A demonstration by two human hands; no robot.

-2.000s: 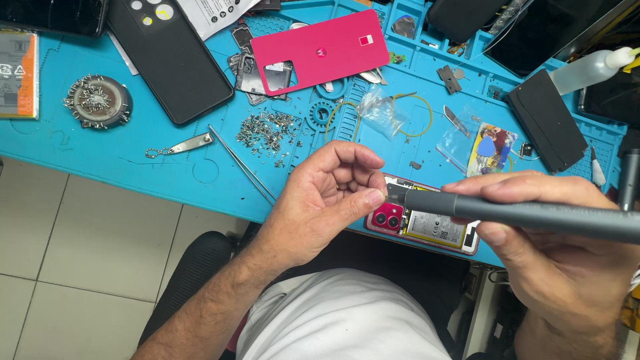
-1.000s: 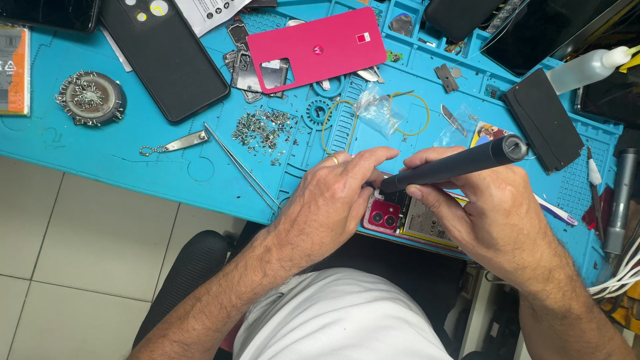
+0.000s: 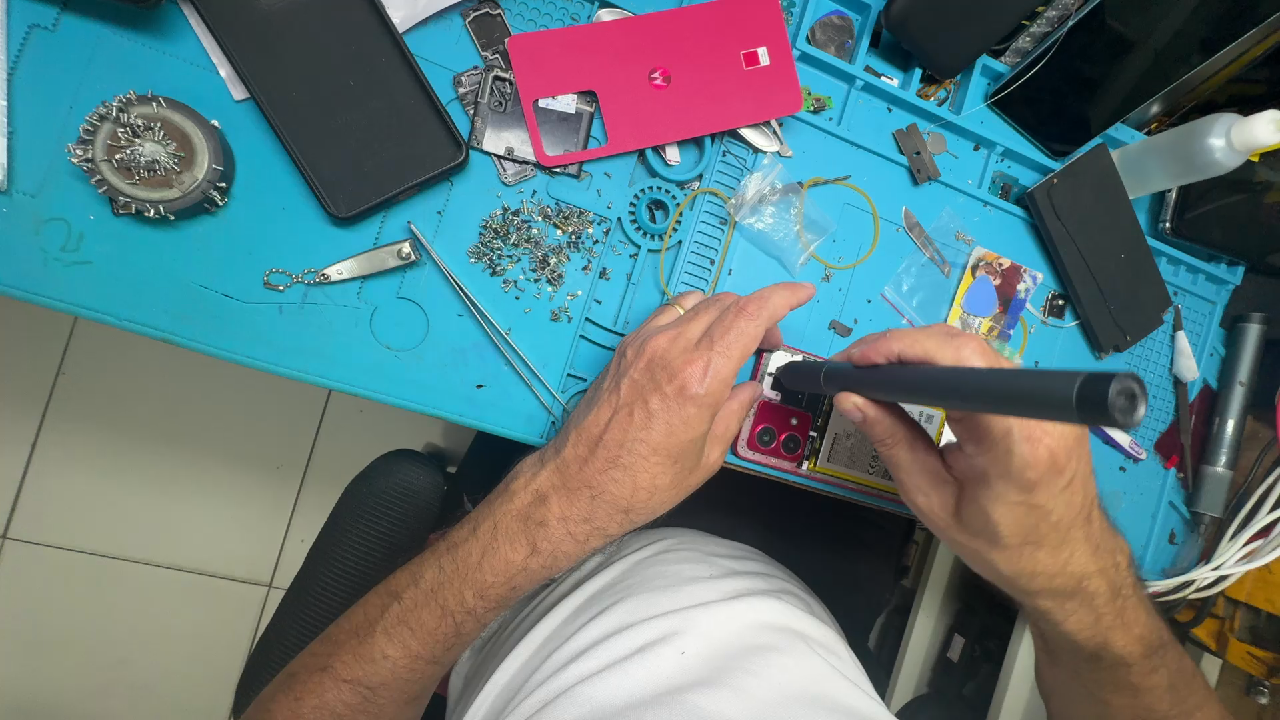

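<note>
My right hand (image 3: 980,450) grips a dark grey pen-shaped electric screwdriver (image 3: 960,390), held nearly flat with its tip over the upper left part of an opened phone (image 3: 783,428). The phone lies at the mat's near edge, its red camera block and battery (image 3: 860,450) exposed. My left hand (image 3: 670,400) rests at the phone's left side, fingers apart, with nothing seen in it; its fingertips are close to the driver's tip. Farther back lies a pink Motorola back cover (image 3: 660,100). Left of it, small screws (image 3: 535,240) are spread in a pile.
On the blue repair mat (image 3: 300,330) lie tweezers (image 3: 490,320), a nail clipper (image 3: 365,262), a screw-covered round magnet (image 3: 145,155), a black phone case (image 3: 340,100) and a small plastic bag (image 3: 780,215). A black box (image 3: 1100,250) and clear bottle (image 3: 1190,150) stand at right.
Two seconds ago my left fingers were at the driver's tip above the phone; now the left hand is lower beside the phone and the tip is down at its upper left part.
</note>
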